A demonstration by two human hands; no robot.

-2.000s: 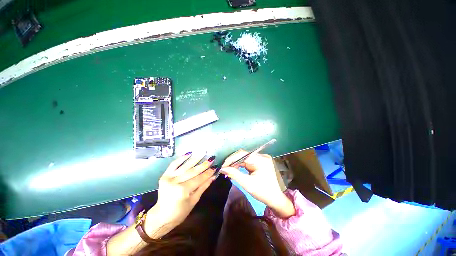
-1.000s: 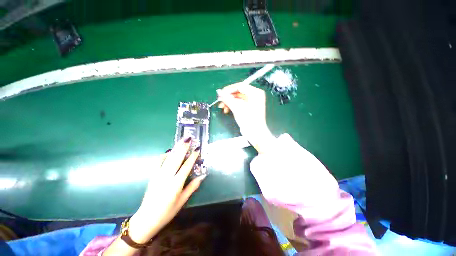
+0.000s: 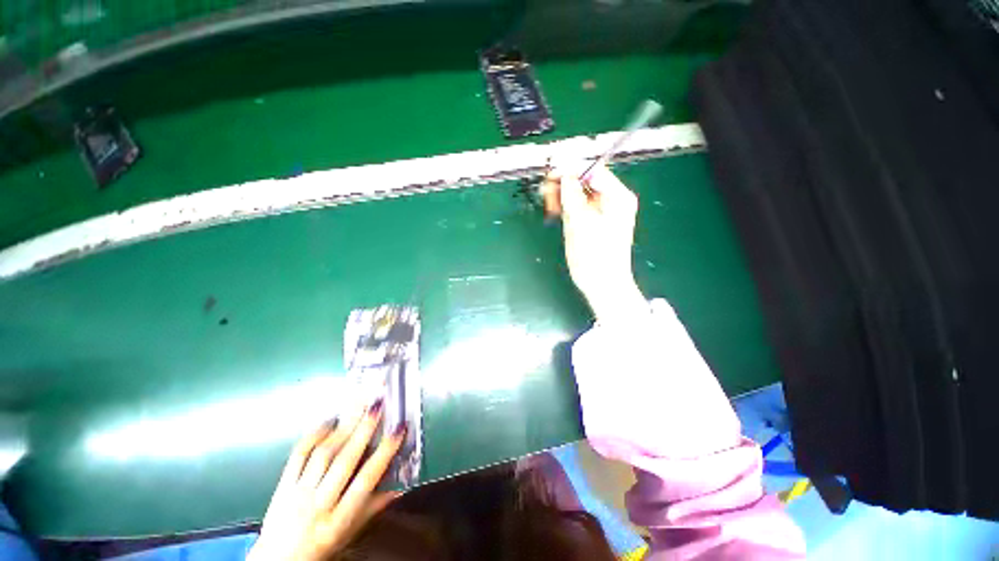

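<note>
A half-assembled smartphone (image 3: 383, 340) lies on the green bench near its front edge, circuit board end away from me; it looks slightly blurred. My left hand (image 3: 337, 471) lies flat over its lower part with fingers spread, covering that end. My right hand (image 3: 594, 225) is up by the rail, over the dark film scraps (image 3: 529, 192), which it partly hides. It holds the tweezers (image 3: 633, 134), whose back end points up and right past the rail; their tip cannot be made out.
A worn white rail (image 3: 274, 195) runs across beyond the bench. On the green conveyor belt (image 3: 329, 121) lie one phone (image 3: 515, 93) and another phone (image 3: 106, 146) at left. Tall black stacked foam trays (image 3: 865, 274) stand at right. Small dark specks lie on the bench at left.
My right hand with the tweezers has moved from the phone's top up to the scraps by the rail. The bench phone sits closer to the front edge. The belt phones appear shifted left.
</note>
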